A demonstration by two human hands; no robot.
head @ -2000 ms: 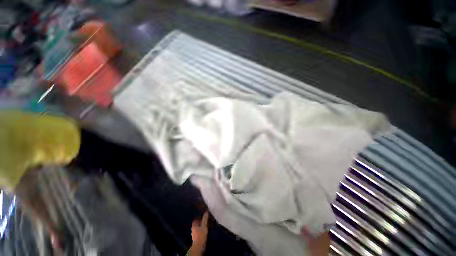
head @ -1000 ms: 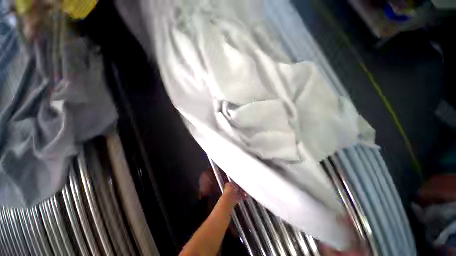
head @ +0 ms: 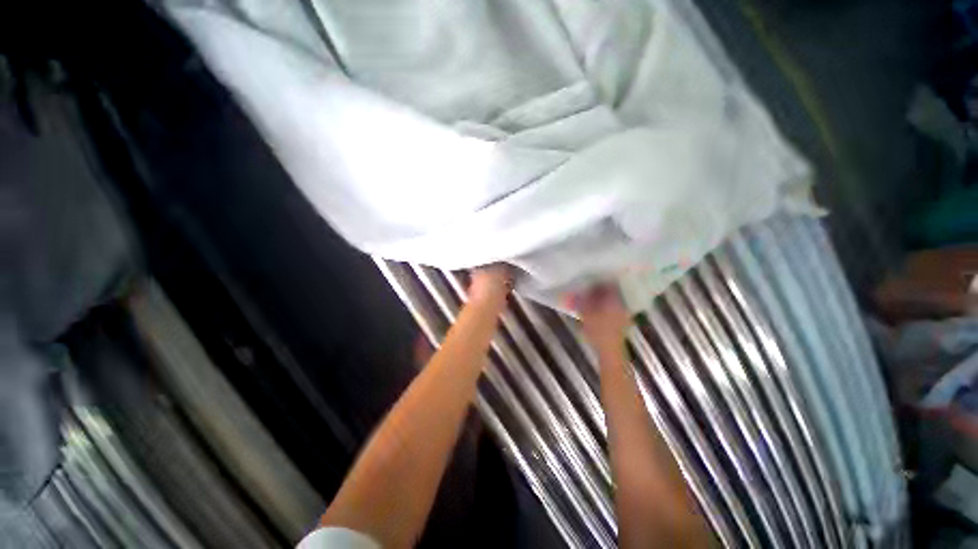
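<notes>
The pale grey-white curtain panel (head: pixel 386 161) lies loose and crumpled over the upper part of the metal rods (head: pixel 547 429). My left hand (head: pixel 493 281) is at the cloth's near edge, its fingers partly under the cloth. My right hand (head: pixel 598 302) is at the same edge, a little to the right, blurred. Both hands appear to grip the edge, with fingertips hidden or blurred. The bare rods run below the cloth under both forearms. Pale bluish folds (head: pixel 826 354) cover the rods at the right side.
A neighbouring rack with metal rods (head: pixel 97 450) and dark grey cloth (head: pixel 64 214) stands at the left. A dark gap (head: pixel 257 290) lies between the racks. A yellow floor line (head: pixel 788 64) and blurred orange things (head: pixel 933 281) show at the right.
The view has turned and moved nearer the rods. The cloth's near edge has moved up, baring more rods. My right hand has moved in beside my left; the coworker's yellow shirt has left view.
</notes>
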